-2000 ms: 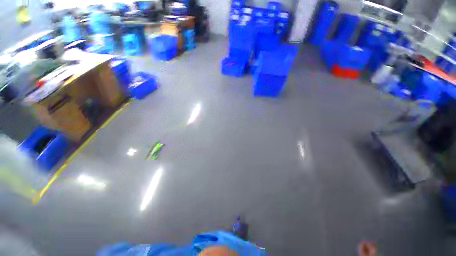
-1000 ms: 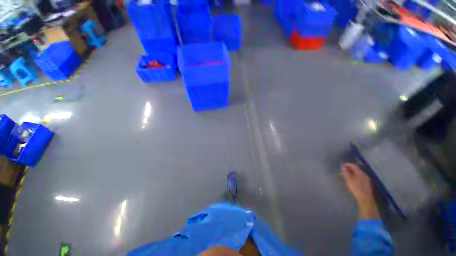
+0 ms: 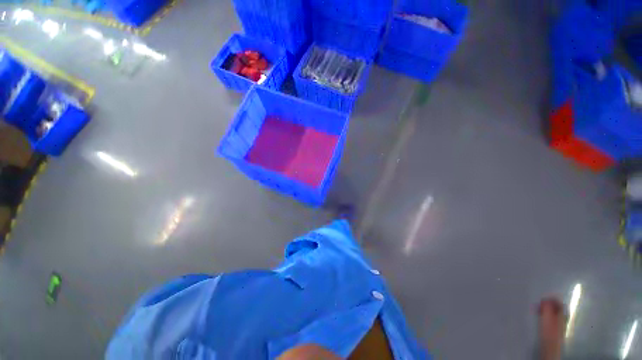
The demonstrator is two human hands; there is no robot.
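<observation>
A large open blue tote (image 3: 281, 184) stands on the floor in front of me, with a flat pink-red surface inside. Just behind it, a blue tote holds rows of silvery packs (image 3: 334, 68). To the left of that, a smaller blue tote (image 3: 276, 72) holds red-orange items. My right hand (image 3: 551, 313) is low at the right, small, blurred and away from the totes; its fingers cannot be made out, and no held object shows. My left hand is not in view.
Another blue tote (image 3: 415, 56) stands behind right. Blue bins with a red one (image 3: 581, 140) stand at the far right. Blue bins with parts (image 3: 60, 126) are at the left by yellow-black floor tape. A small green floor mark (image 3: 53, 287) is at lower left.
The view has turned and come closer to the totes, so their insides now show. My right hand has gone from mid-right to the lower right edge. The low platform at right has left the view.
</observation>
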